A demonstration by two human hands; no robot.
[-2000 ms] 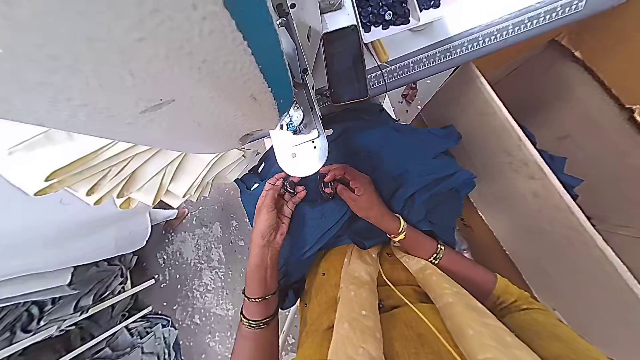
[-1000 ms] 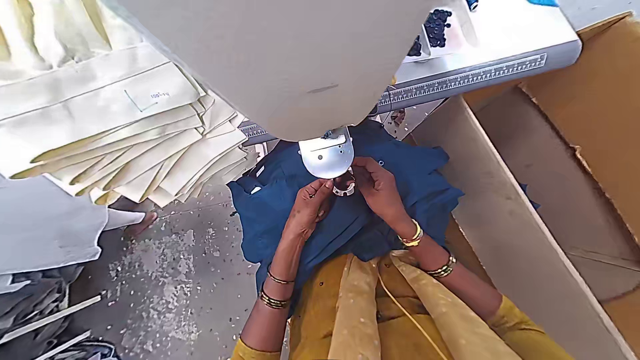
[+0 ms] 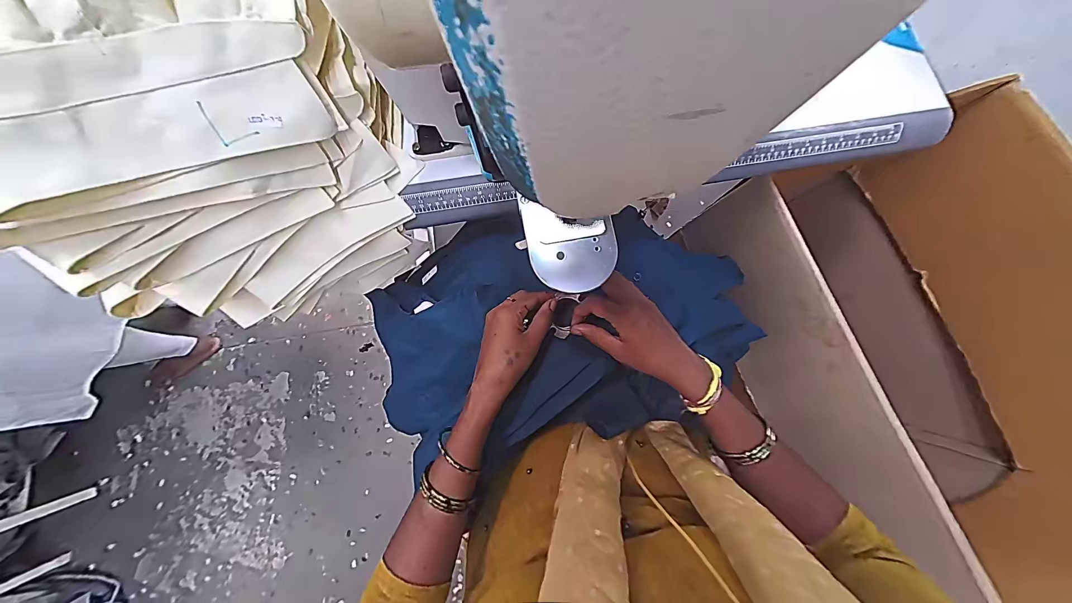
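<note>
A sewing machine head (image 3: pixel 574 251) with a white rounded guard stands over dark blue fabric (image 3: pixel 536 385), which spreads across my lap. Just below the guard, my left hand (image 3: pixel 515 335) pinches the left side of the fabric at a small dark spot by the machine's metal foot (image 3: pixel 563 316). From the right, my right hand (image 3: pixel 628 322) has thumb and finger closed on the fabric at the same spot. Whether a button sits between the fingertips cannot be told. The machine's arm hides part of its bed.
Stacked cream fabric pieces (image 3: pixel 209 184) hang at the left. A ruler strip (image 3: pixel 821 144) runs along the machine table's edge. An open cardboard box (image 3: pixel 997 335) stands at the right. A person's foot (image 3: pixel 188 360) shows at the left, above the speckled floor (image 3: pixel 226 469).
The view has shifted, and the machine arm now covers the button tray seen earlier. Both hands have come closer together beneath the guard than two seconds ago.
</note>
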